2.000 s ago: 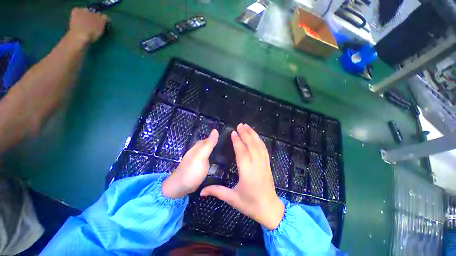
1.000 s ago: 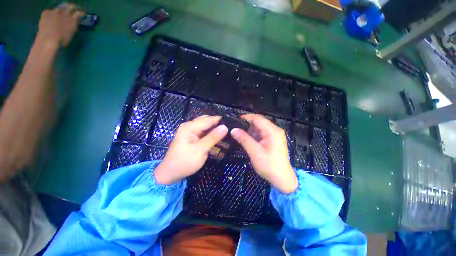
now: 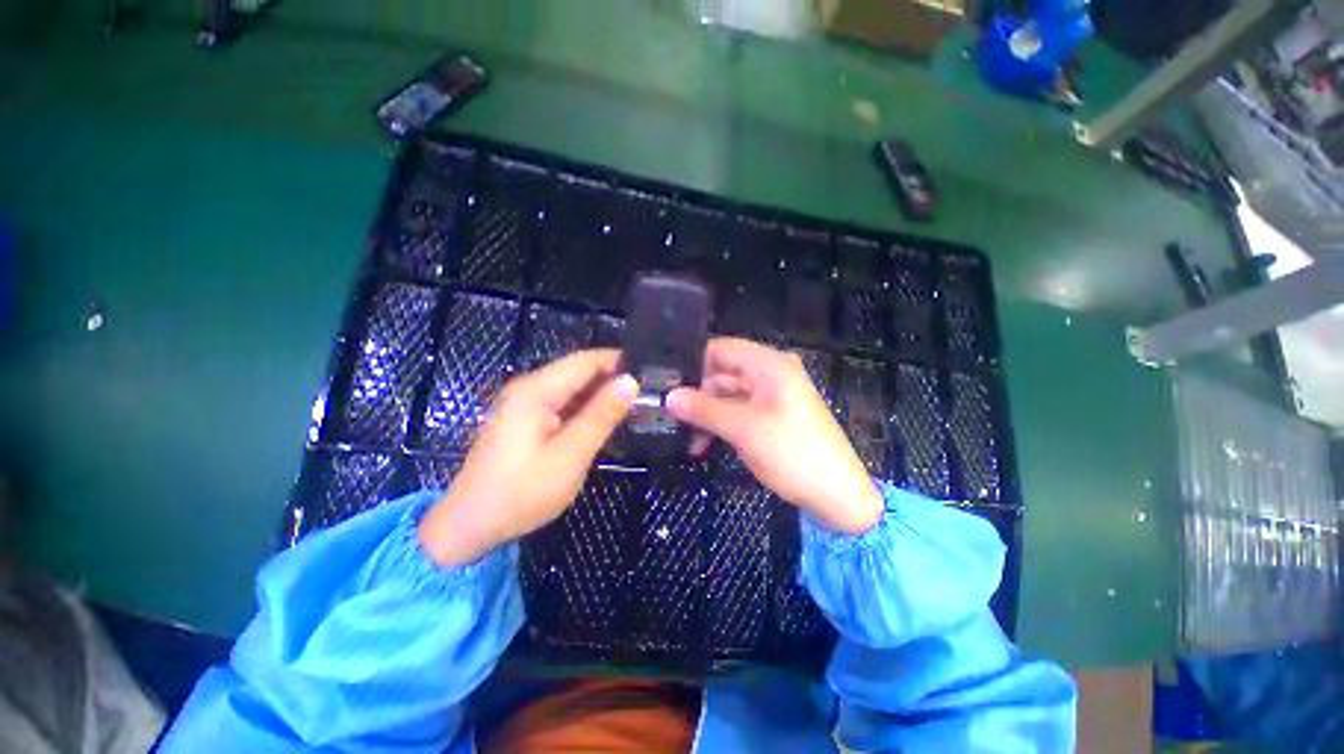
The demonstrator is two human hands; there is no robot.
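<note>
A dark handset [image 3: 666,327] stands out above the black blister tray [image 3: 590,567], its far end pointing away from me. My left hand [image 3: 543,449] grips its near left edge with thumb and fingers. My right hand [image 3: 767,427] grips its near right edge, thumb near the left thumb. A small pale silvery patch shows at the near end, between and below the thumbs. The fingertips behind the handset are partly hidden. Both hands are bare, with light blue sleeves.
Part-assembled handsets lie on the green surface beyond the tray, one at upper left [image 3: 431,96] and one at upper right [image 3: 904,178]. A blue container [image 3: 1027,52] and carton [image 3: 896,21] are at the top. Clear trays [image 3: 1257,516] and grey framing [image 3: 1238,317] are at right.
The hands first were spread apart, then closed around the dark piece, which now shows more fully, pointing away. The other person's bare arm at left has gone from view.
</note>
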